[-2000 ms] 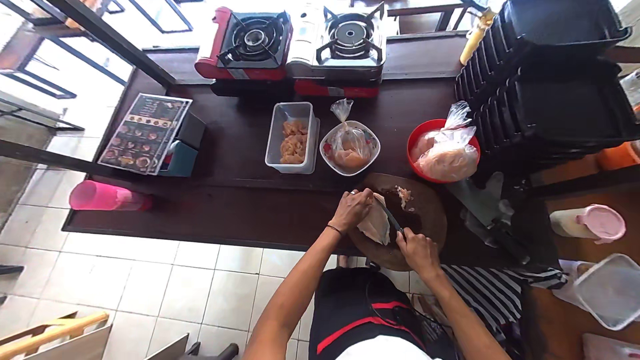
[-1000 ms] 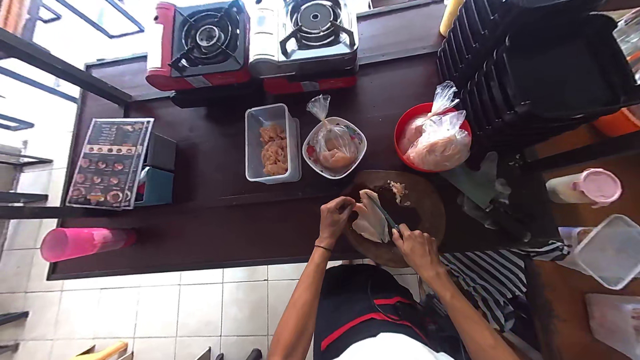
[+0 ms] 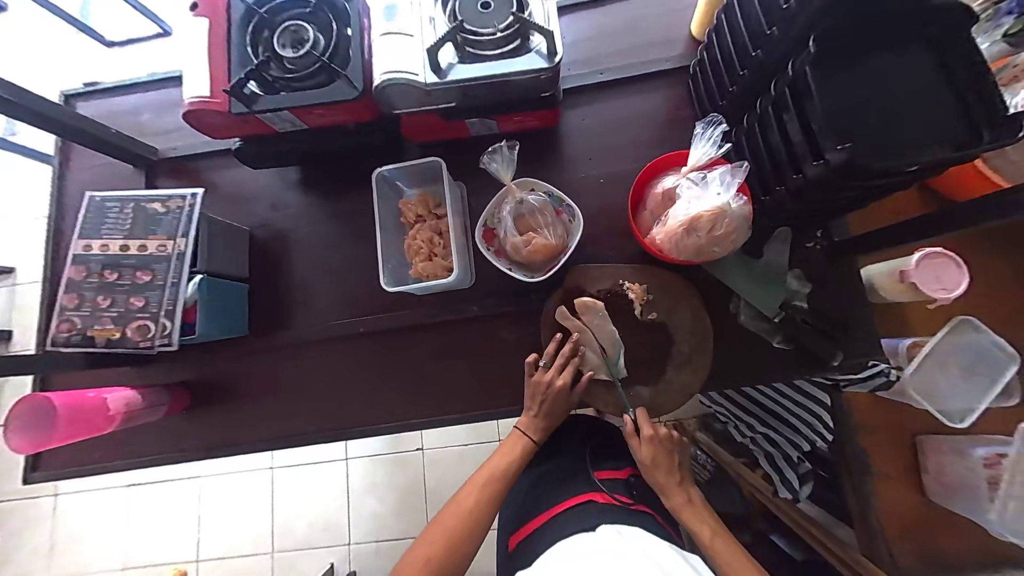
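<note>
Raw meat, apparently chicken breast, lies on a round wooden chopping board, with a narrow gap along its length. The fingers of my left hand press on the meat's left part. My right hand grips the handle of a knife, whose blade lies in the gap. Small meat scraps sit at the board's top. Behind the board stand a plastic container of cut meat, a patterned bowl with a tied bag of meat, and a red bowl with bagged meat.
Two portable gas stoves stand at the back. Stacked black trays are at the right, near a green cleaver-like blade. A menu and a pink cup are at the left. A pink-lidded bottle is at far right.
My left hand has gone from the meat's upper left side to lying flatter on its lower part. The knife has moved down toward my body. The view has shifted closer.
</note>
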